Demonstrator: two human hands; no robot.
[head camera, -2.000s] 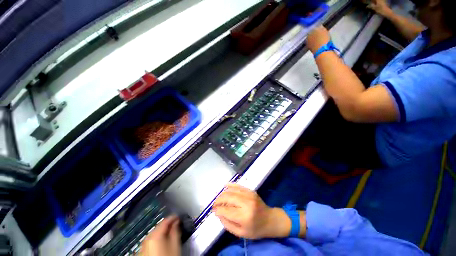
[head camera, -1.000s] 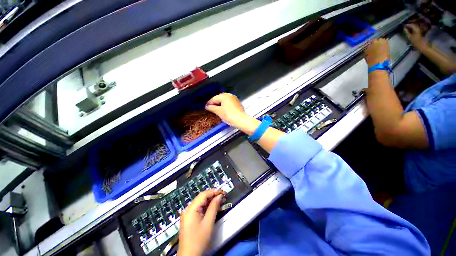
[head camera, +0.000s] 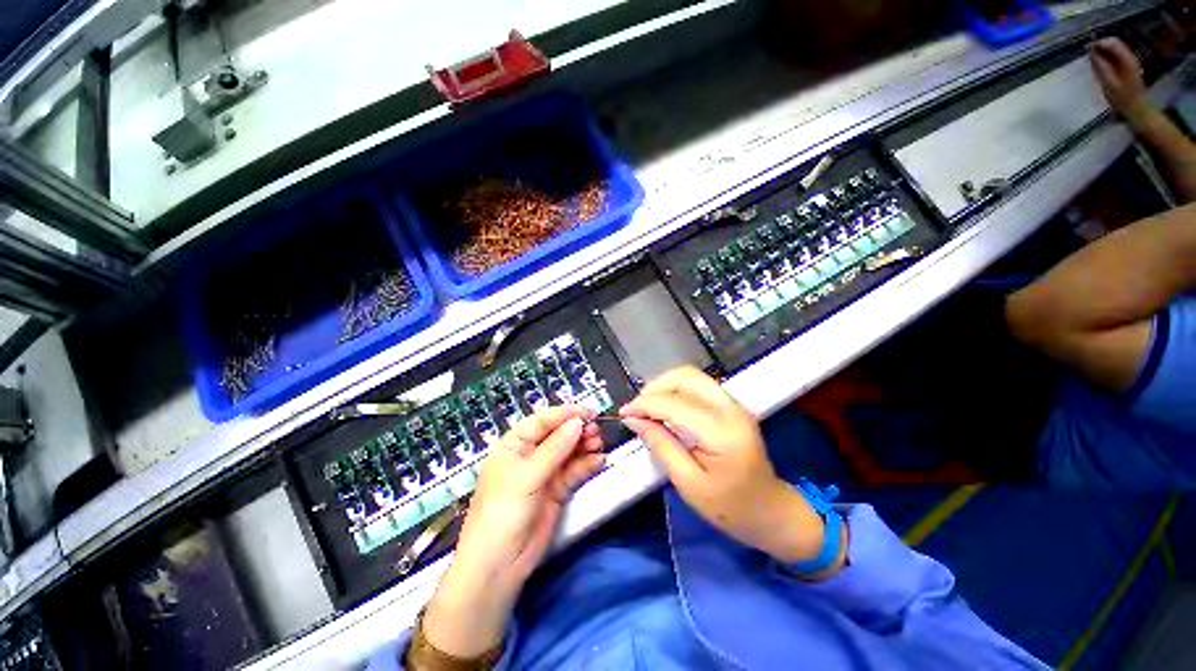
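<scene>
My left hand (head camera: 531, 479) and my right hand (head camera: 702, 452) meet just in front of the near circuit board panel (head camera: 453, 439), over its right end. A thin leaded component (head camera: 611, 418) spans between the fingertips of both hands. The panel lies in a black pallet (head camera: 315, 488) with small metal clips (head camera: 500, 336) along its edges. The right-hand blue bin (head camera: 623, 197) holds a heap of copper-orange leaded components (head camera: 525, 230). The left-hand blue bin (head camera: 315, 363) holds sparser grey leaded components (head camera: 375, 304).
A second circuit board panel (head camera: 803, 249) lies in its pallet to the right. A red holder (head camera: 489, 71) stands behind the bins. Conveyor rails (head camera: 853, 308) run diagonally. Another person's arm (head camera: 1102, 295) is at the right, with a further hand (head camera: 1117, 72) beyond.
My right hand has come back from the orange heap to my left hand, with the thin component now between them. The view has shifted. The neighbour's arm has moved lower.
</scene>
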